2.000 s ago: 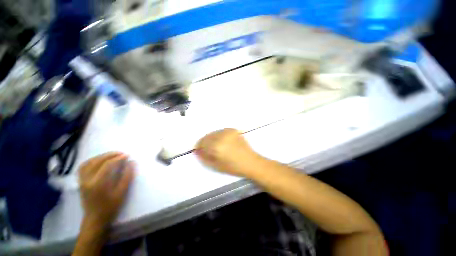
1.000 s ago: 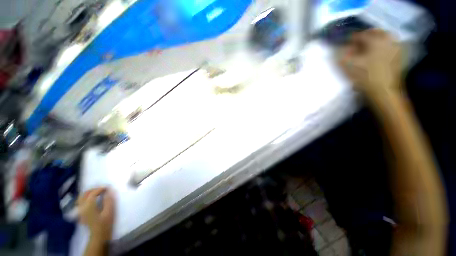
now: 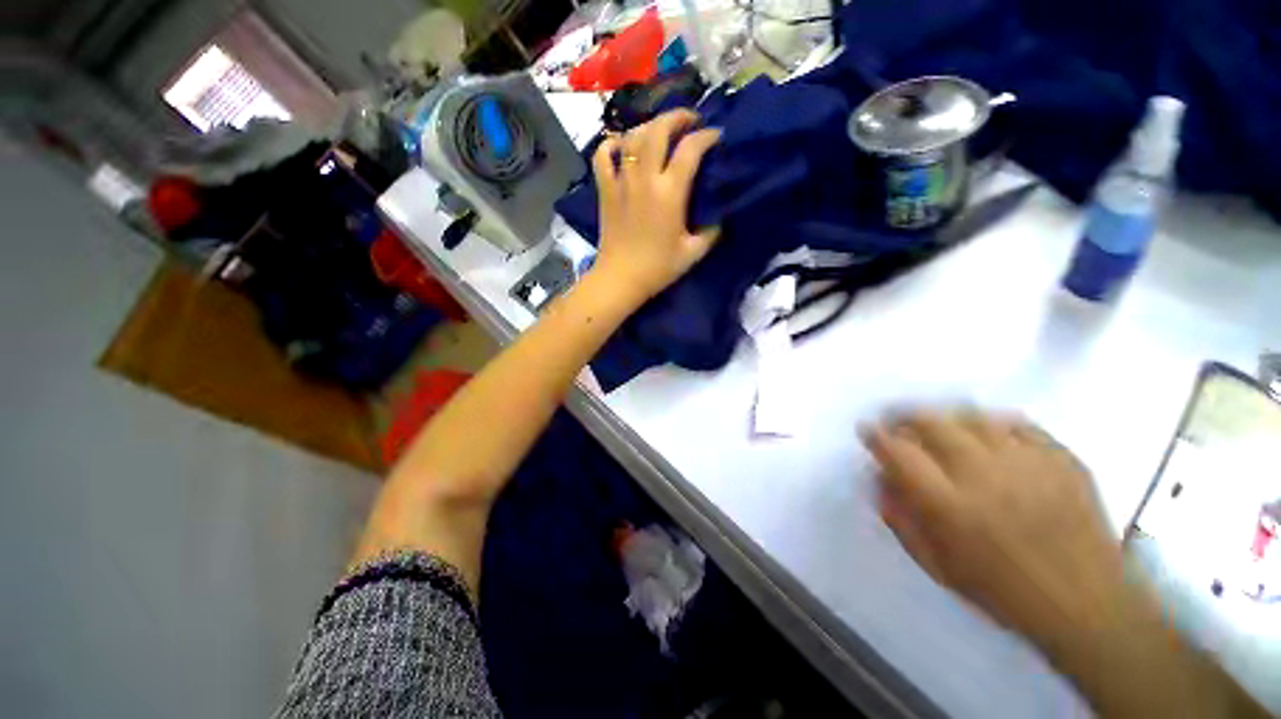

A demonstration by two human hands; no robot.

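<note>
My left hand [image 3: 651,201] lies on the heap of navy fabric [image 3: 777,157] at the table's far end, its fingers spread over the cloth. Whether the fingers grip the cloth cannot be told. My right hand [image 3: 983,513] is blurred over the white table [image 3: 822,520], near the machine bed [image 3: 1211,492] at the right edge; nothing shows in it. Black-handled shears [image 3: 829,288] lie beside the fabric, with a small white paper strip [image 3: 773,372] next to the handles.
A lidded metal mug [image 3: 920,155] stands behind the shears blade. A spray bottle [image 3: 1124,204] with blue liquid stands to its right. A grey box with a round dark-blue face [image 3: 495,134] sits at the table's far left corner. Navy cloth and white scraps [image 3: 660,576] lie below the table edge.
The view has swung left from the machine head to the table's far end. My left hand has moved onto the navy fabric. My right hand has come from the machine's far side to over the table.
</note>
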